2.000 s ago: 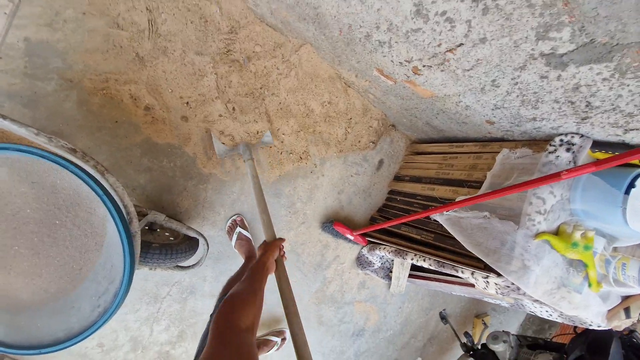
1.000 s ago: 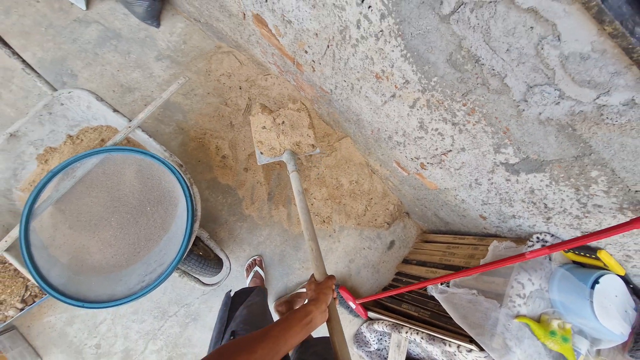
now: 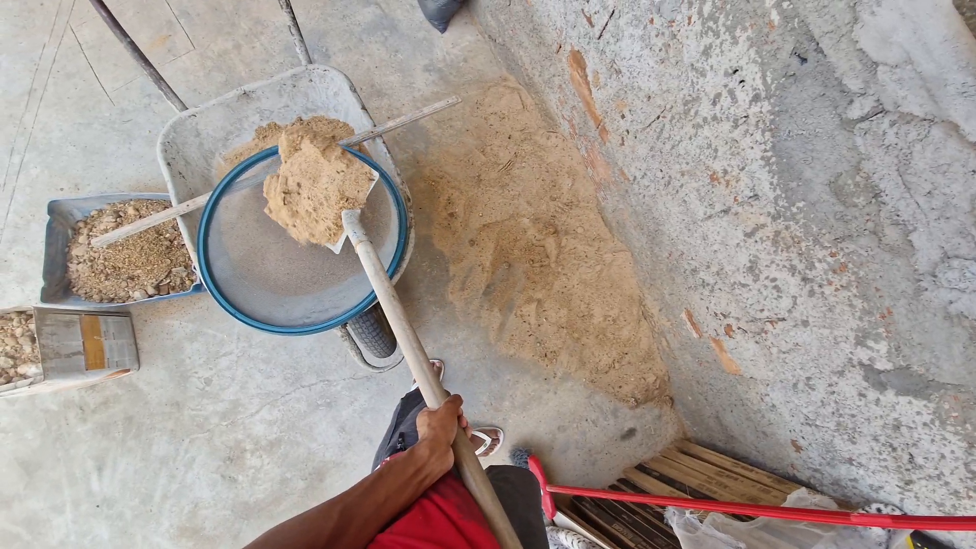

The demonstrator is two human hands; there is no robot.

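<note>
My left hand is closed around the wooden handle of a shovel, partway along it. My right hand is not in view; the handle's rear end runs out at the bottom edge. The shovel's blade carries a heap of damp sand, over a round sieve with a blue rim. Fine sand lies on the sieve's mesh. The sieve is above a wheelbarrow holding more sand, with a wooden stick laid across it.
Loose sand is spread on the floor along a rough wall. At left are a blue container of gravel and a metal can with stones. Near my feet stand a red broom and stacked wooden boards.
The shovel was on the floor sand two seconds ago, then held a load above it. The loaded blade has moved left to over the sieve. The view has shifted toward the wheelbarrow.
</note>
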